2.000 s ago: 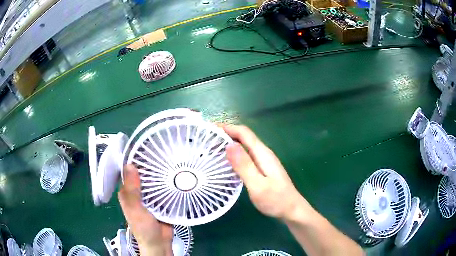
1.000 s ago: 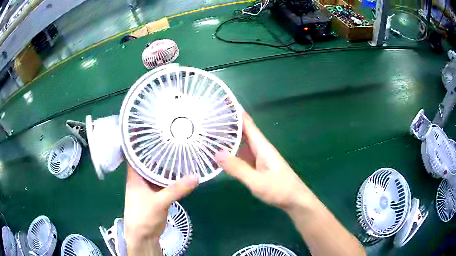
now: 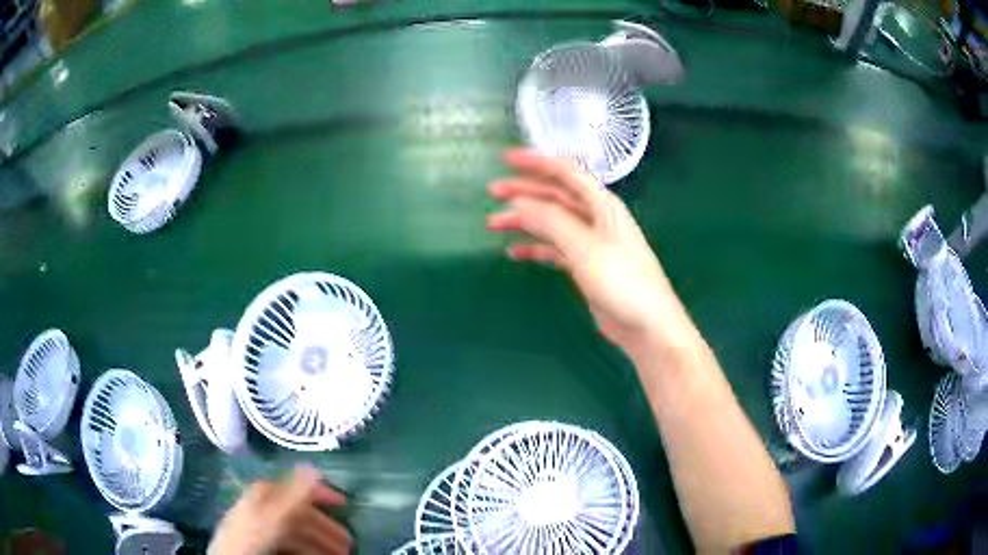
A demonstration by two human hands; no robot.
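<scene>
A white clip fan point(image 3: 590, 114) lies at the upper middle of the green surface, its clip at the top right. My right hand point(image 3: 569, 233) is just below it, fingers spread, holding nothing; its fingertips overlap the fan's lower edge in view, and contact cannot be told. Another white clip fan point(image 3: 312, 361) lies at centre left, clip to its left. My left hand point(image 3: 284, 518) is low at the bottom edge below that fan, blurred and partly cut off, with nothing seen in it. A stack of front grilles point(image 3: 547, 501) lies at the bottom middle.
White clip fans lie at the right point(image 3: 829, 379), far right point(image 3: 948, 314), upper left point(image 3: 157, 179), lower left point(image 3: 130, 439) and far left point(image 3: 46, 379). A metal post point(image 3: 856, 24) stands at the top right, with a cable beside it.
Both hands have let go of the fan they held. A fan now lies at the upper middle. My left hand has moved down, my right hand up. The view has tilted down, showing the grille stack.
</scene>
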